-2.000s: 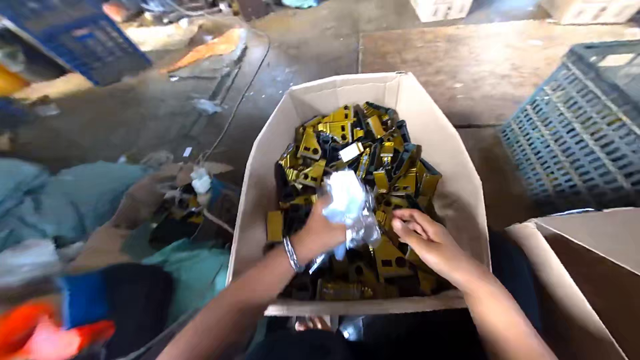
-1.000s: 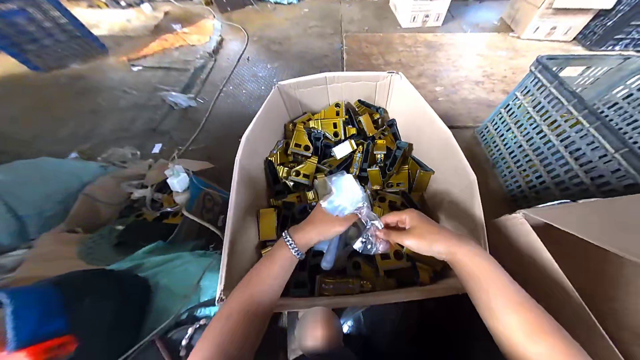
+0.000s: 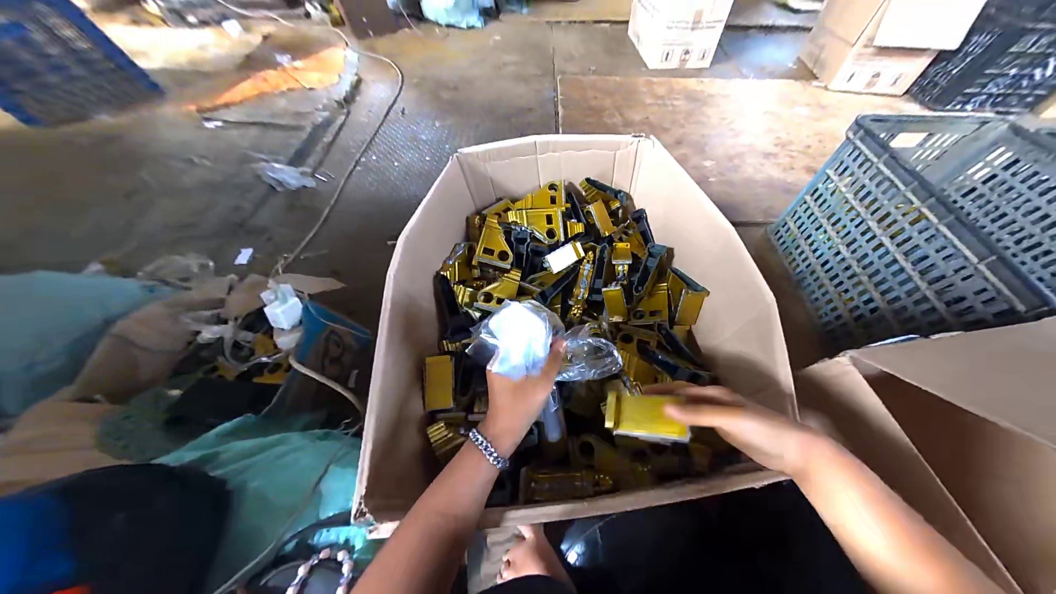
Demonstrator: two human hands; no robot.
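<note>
An open cardboard box [image 3: 577, 147] holds a heap of gold-coloured metal parts [image 3: 540, 223] with black pieces among them. Over the heap, my left hand [image 3: 524, 392] holds a crumpled clear plastic bag [image 3: 590, 359] and a white, blurred item [image 3: 521, 334]. To its right, my right hand [image 3: 734, 417] has its fingers on a gold rectangular part [image 3: 648, 417], just above the near part of the heap. The fingertips under or behind that part are hidden. A white-faced piece [image 3: 564, 257] lies on the heap.
A grey-blue plastic crate [image 3: 891, 223] stands at the right, near another open carton [image 3: 932, 445]. A cable [image 3: 363, 157] crosses the floor at the left. Teal cloth [image 3: 264, 470] and a white plug-like block [image 3: 282, 307] lie left of the box. Cartons [image 3: 676, 33] stand at the back.
My right hand has moved away from the plastic bag to the right and now has hold of a gold part. My left hand still holds the bag and the white item.
</note>
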